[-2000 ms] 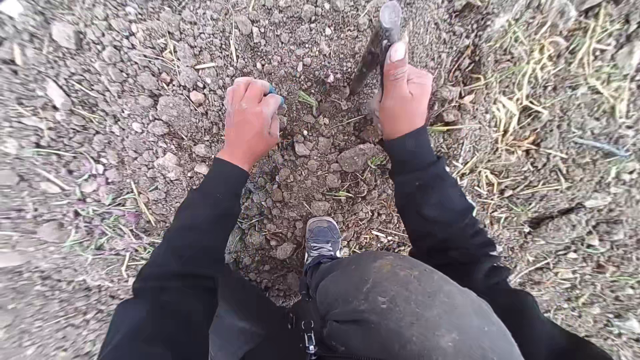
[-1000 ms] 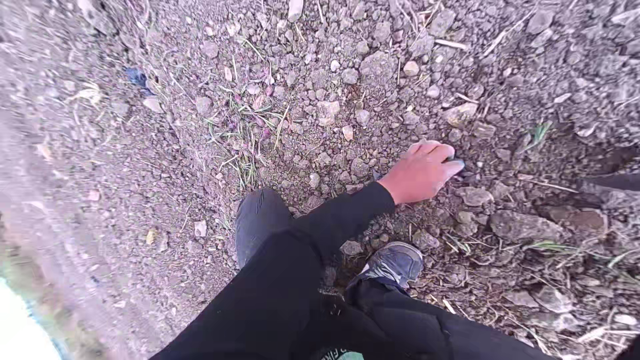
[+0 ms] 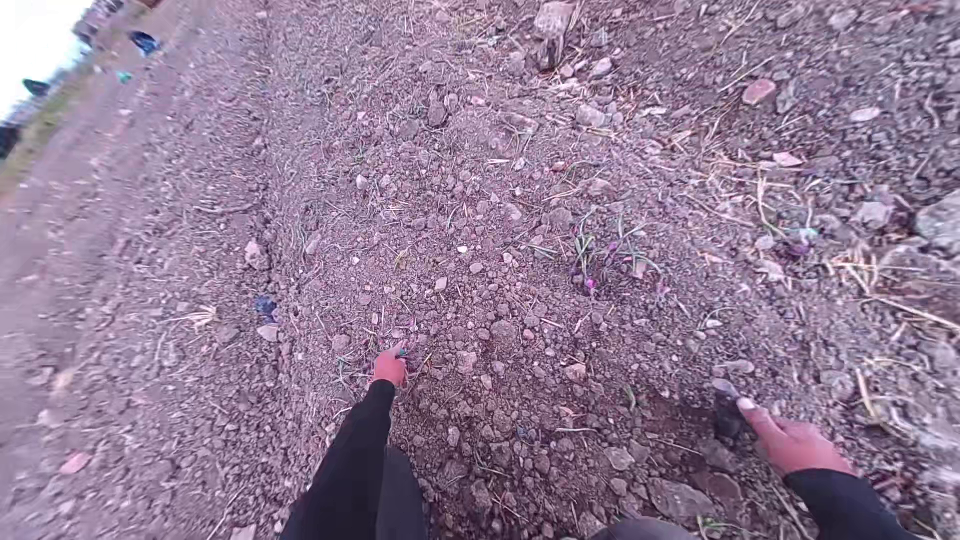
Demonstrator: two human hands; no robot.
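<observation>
My left hand (image 3: 390, 367) reaches down to the soil left of centre, its fingers at a loose bunch of thin green stems with purplish parts (image 3: 349, 367). A small teal spot shows at the fingertips; whether they grip a stem cannot be told. At the lower right my right hand (image 3: 799, 442) is closed around a dark hand tool (image 3: 727, 412) with a pale rounded end, the thumb near that end. The tool's lower part is hidden or lost against the soil. Another bunch of seedlings with thin green leaves and purple bases (image 3: 600, 259) lies on the ground between and beyond my hands.
Stony, cloddy soil (image 3: 480, 187) spreads all around, with dry straw (image 3: 862, 277) at the right. A larger stone (image 3: 941, 221) sits at the right edge. Dark blue scraps (image 3: 265, 306) lie left of my left hand. My knee (image 3: 645, 529) shows at the bottom edge.
My left hand has moved from the soil by my shoe to the bunch on the left. My right hand, out of view one second ago, shows again with the tool. The view has swung strongly.
</observation>
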